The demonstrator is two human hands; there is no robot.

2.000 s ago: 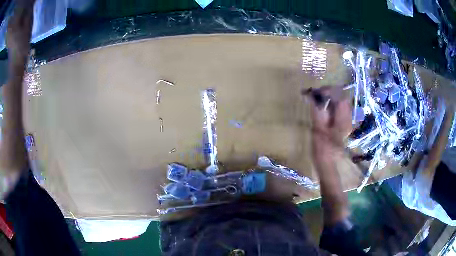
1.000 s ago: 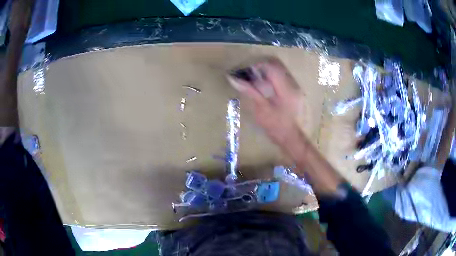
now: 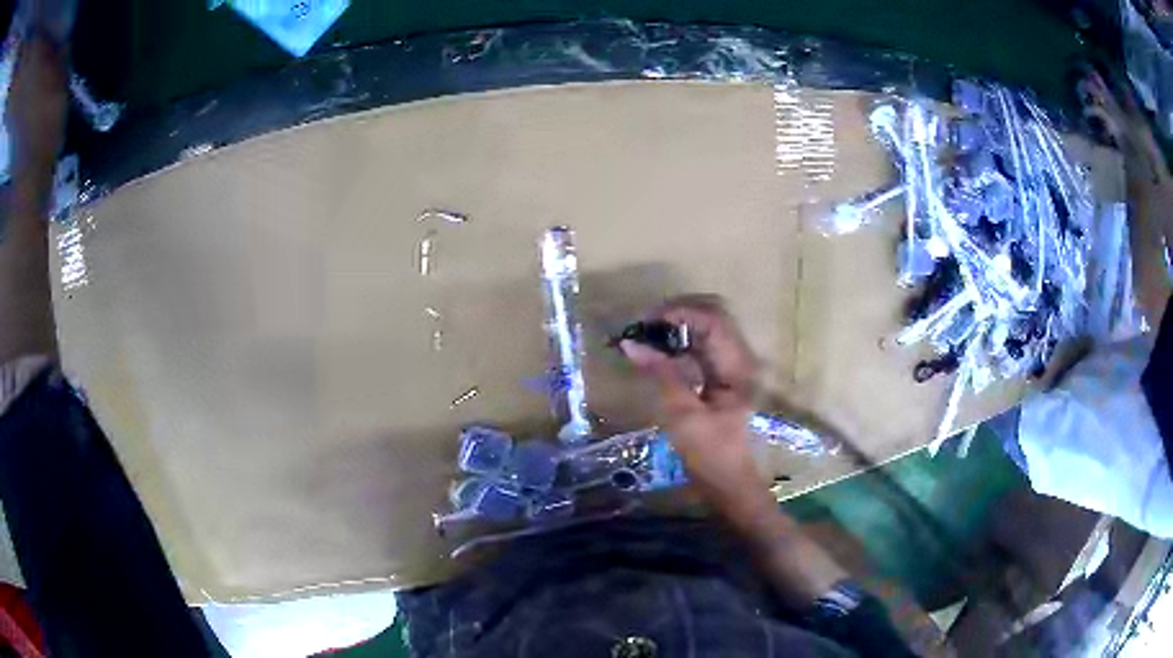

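Note:
My right hand [image 3: 708, 360] is above the bench right of centre, its fingers closed around a small dark item [image 3: 666, 337], perhaps a folded black cable. A clear-wrapped stick [image 3: 563, 334] lies upright in view, just left of it. Below lie small square clear packets [image 3: 486, 450], thin sticks and a light-blue card [image 3: 666, 463], partly behind my wrist. An arm that appears to be my left runs up the far left rim; its hand [image 3: 39, 97] is blurred near the corner, its grip unclear.
A large heap of wrapped sticks and black parts [image 3: 984, 244] lies right, beside another person's arm [image 3: 1132, 148]. Several tiny metal pieces [image 3: 426, 255] lie left of centre. A dark strip [image 3: 386, 64] borders the far edge. Another wrapped stick [image 3: 791, 435] lies near the front edge.
My right hand went from the heap to the upper middle, then down beside the centre stick, still holding the dark item. The view has shifted slightly. The far-left hand has come into view.

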